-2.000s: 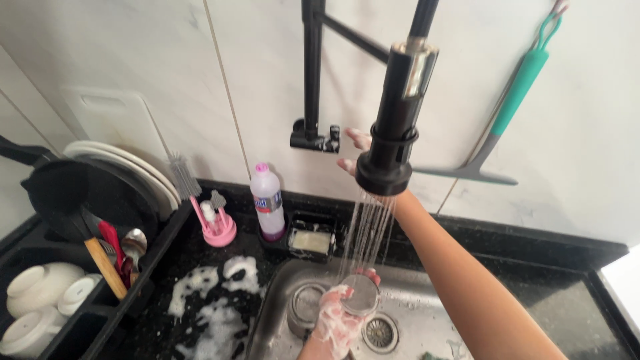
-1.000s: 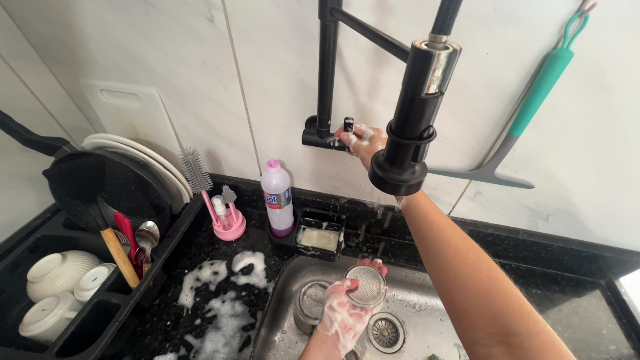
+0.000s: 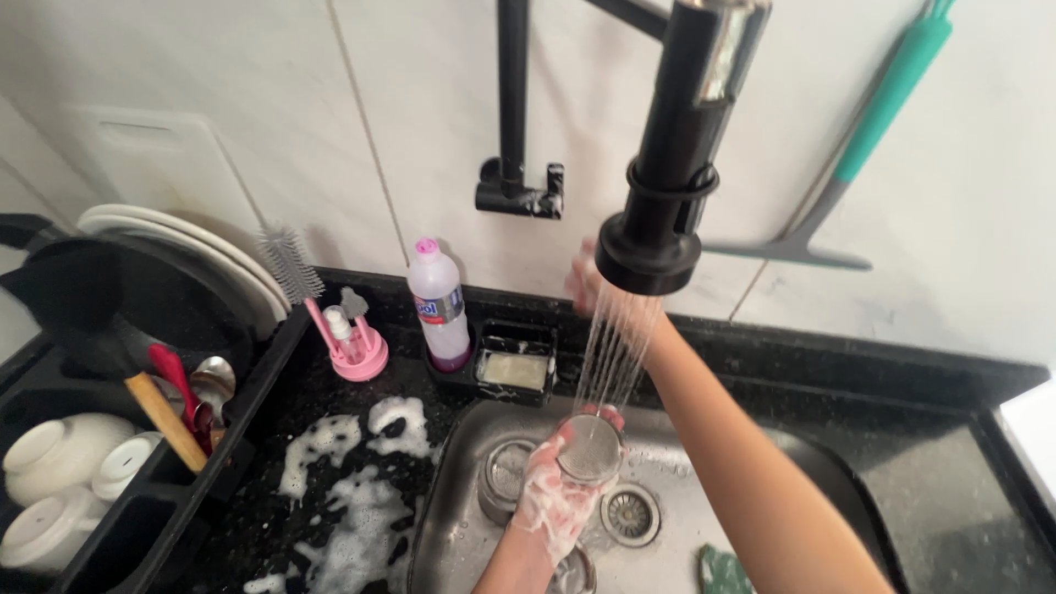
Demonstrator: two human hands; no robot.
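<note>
Soapy and low over the steel sink [image 3: 660,470], my left hand [image 3: 561,487] holds a small round clear container or lid [image 3: 589,448], which looks like glass. Water streams onto it from the black spray faucet head [image 3: 652,247]. My right hand [image 3: 587,280] is blurred and partly hidden behind the spray head and water; nothing shows in it. It is to the lower right of the faucet's foamy valve handle [image 3: 554,191], apart from it. A round vessel [image 3: 505,474] stands in the sink left of my left hand, and another round piece [image 3: 573,573] lies partly hidden below it.
A black dish rack [image 3: 239,421] with plates, bowls and utensils stands left. Behind the foamy counter are a pink brush holder [image 3: 360,359], a detergent bottle [image 3: 437,309] and a soap dish [image 3: 516,370]. A green sponge [image 3: 723,569] lies near the drain [image 3: 630,513]. A squeegee [image 3: 891,99] hangs right.
My right hand has left the faucet handle, which it was touching a second ago, and moved down. Water now runs from the spray head, where hardly any showed then.
</note>
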